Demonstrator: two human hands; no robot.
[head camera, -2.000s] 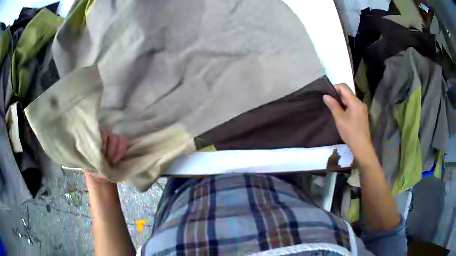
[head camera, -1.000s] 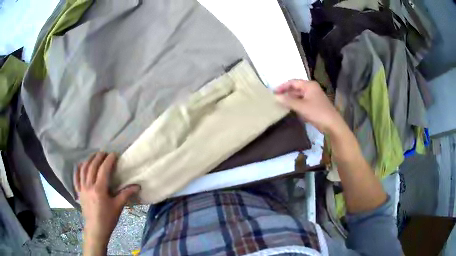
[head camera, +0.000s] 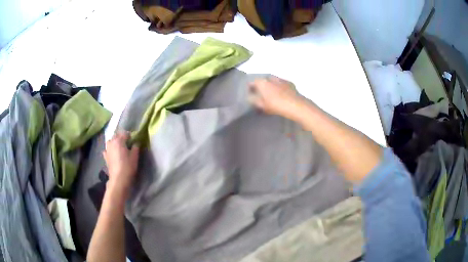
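A large grey body panel (head camera: 205, 169) lies rumpled over the table in front of me. A lime sleeve (head camera: 192, 74) runs diagonally across its upper left part. A beige panel (head camera: 318, 233) lies along the lower right, partly under my right forearm. My left hand (head camera: 122, 153) is at the garment's left edge, its fingers at the lower end of the lime sleeve; the fingertips are partly hidden. My right hand (head camera: 272, 94) is at the upper edge of the grey panel, fingers bent on the cloth and blurred, so its grip is unclear.
A white table (head camera: 328, 77) lies under the garment. Navy and rust-brown garments (head camera: 192, 15) sit at its far edge. A left garment pile (head camera: 31, 148) hangs at the left, a right garment pile (head camera: 436, 153) at the right. White material (head camera: 390, 87) lies beyond the right edge.
The view has shifted toward the far table. Both hands have left the beige panel and moved to the garment's upper part. The lime sleeve now shows spread across the grey cloth.
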